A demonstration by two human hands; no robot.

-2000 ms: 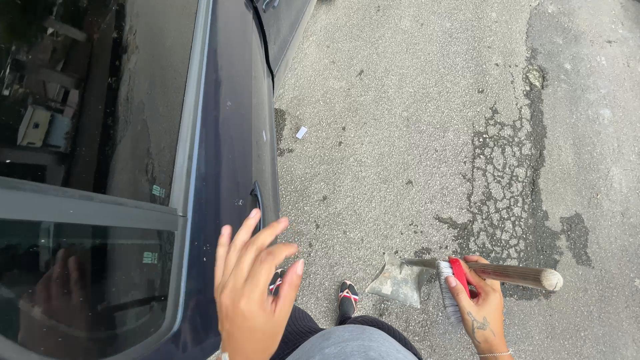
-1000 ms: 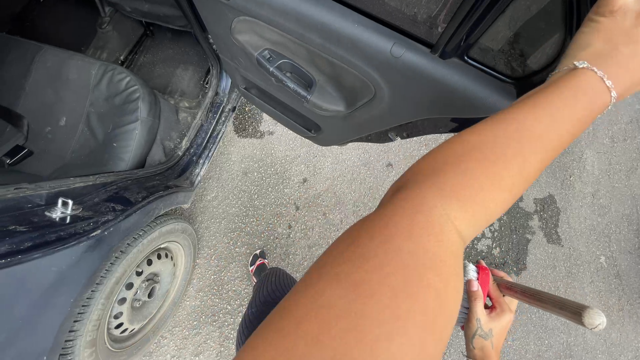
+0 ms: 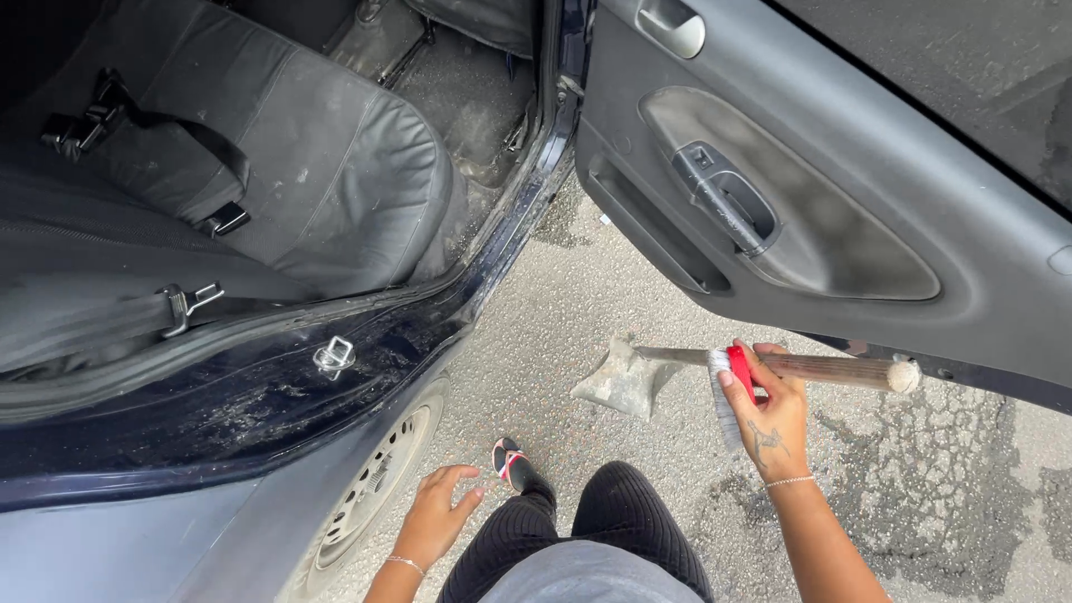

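My right hand (image 3: 772,410) grips a scrub brush with a red handle and pale bristles (image 3: 725,394), together with the wooden handle (image 3: 837,371) of a tool. That handle runs left to a dusty, flared grey head (image 3: 624,378) over the asphalt. My left hand (image 3: 435,515) holds nothing, its fingers apart, low beside the car's rear wheel (image 3: 381,477). The rear car door (image 3: 837,209) stands open above my right hand. Through the doorway shows a black rear seat (image 3: 335,159) with seat belt buckles (image 3: 224,219) and dusty marks.
The dark blue door sill (image 3: 419,335) with a metal striker (image 3: 334,358) lies to the left. Rough asphalt (image 3: 553,318) with cracked, damp patches spreads under my feet. The door's lower edge reaches across the right side, just above the wooden handle.
The rear door was shut two seconds ago and is now wide open. My left arm has come back from the upper right to the lower left. My right hand keeps the brush and wooden handle.
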